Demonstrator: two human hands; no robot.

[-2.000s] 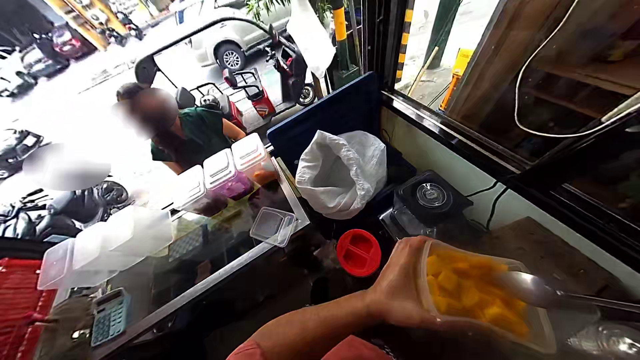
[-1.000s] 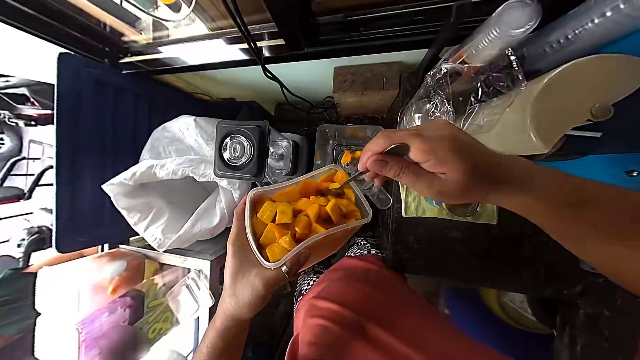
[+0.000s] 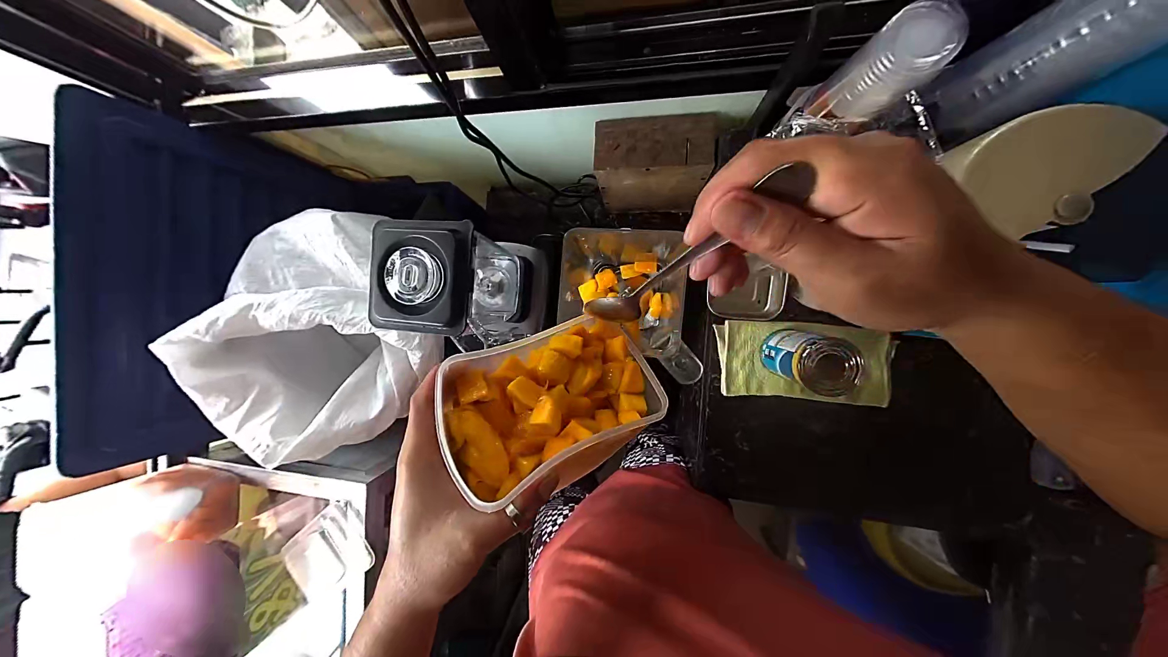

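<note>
My left hand [image 3: 456,511], a ring on one finger, holds a clear plastic container [image 3: 598,449] full of orange fruit cubes [image 3: 547,392] from below and the side. In my right hand [image 3: 839,228] is a metal spoon [image 3: 671,266], its bowl over the near part of a blender jug [image 3: 577,274] lying behind the container. Several fruit cubes [image 3: 598,287] lie inside that jug. The spoon's bowl appears to carry no fruit. Left of the jug stands a blender base [image 3: 415,276] with a dark square top.
A white plastic bag [image 3: 301,347] gapes open at the left, beside a dark blue lid [image 3: 119,274]. A can [image 3: 821,363] rests on a folded yellow-green cloth [image 3: 744,360]. Plastic cups [image 3: 903,55] lie at the upper right. Black cables [image 3: 474,137] hang near the wooden block [image 3: 657,164].
My right hand has lifted the spoon from the fruit in the container, where it was a second ago, and moved it towards the jug behind. The view has swung round since two seconds ago.
</note>
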